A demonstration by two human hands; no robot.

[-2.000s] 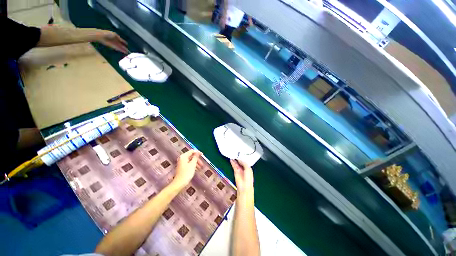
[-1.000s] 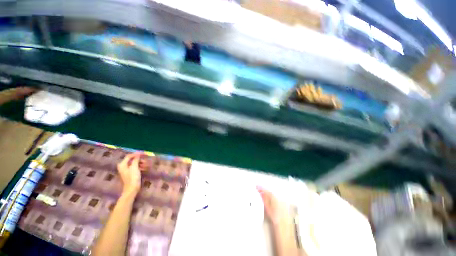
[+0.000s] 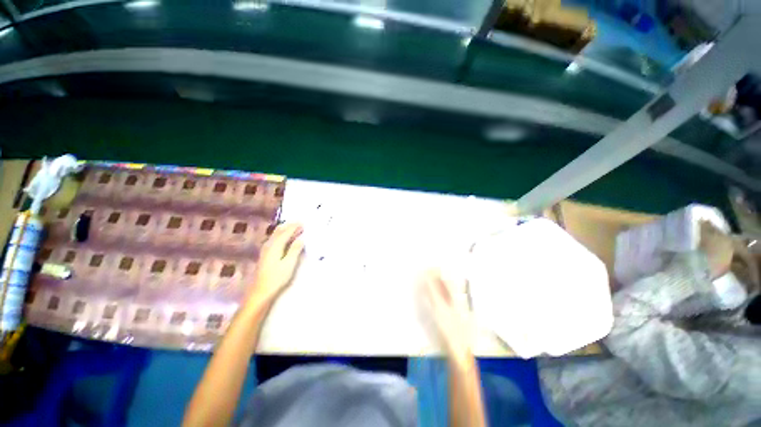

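A white many-sided cover (image 3: 542, 288), probably the top of a stack, lies at the right of the white worktop sheet (image 3: 367, 300). Small dark marks show on the sheet. My left hand (image 3: 282, 254) is over the sheet's left edge, beside the printed sheet (image 3: 158, 242), fingers loosely curled. Nothing can be made out in it. My right hand (image 3: 444, 313) is blurred above the white sheet, just left of the cover and apart from it. No held thing can be made out, and its fingers are unclear.
A sealant cartridge (image 3: 18, 271) and a white tissue (image 3: 54, 177) are at the far left. A black object (image 3: 81, 227) and a white stick (image 3: 57, 271) lie on the printed sheet. A grey post (image 3: 617, 142) rises behind the cover. The green belt (image 3: 250, 133) runs behind.
My view has turned right and down to the bench. My right hand, earlier at a cover on the belt, has come back over the white sheet. My left hand is at the printed sheet's right edge.
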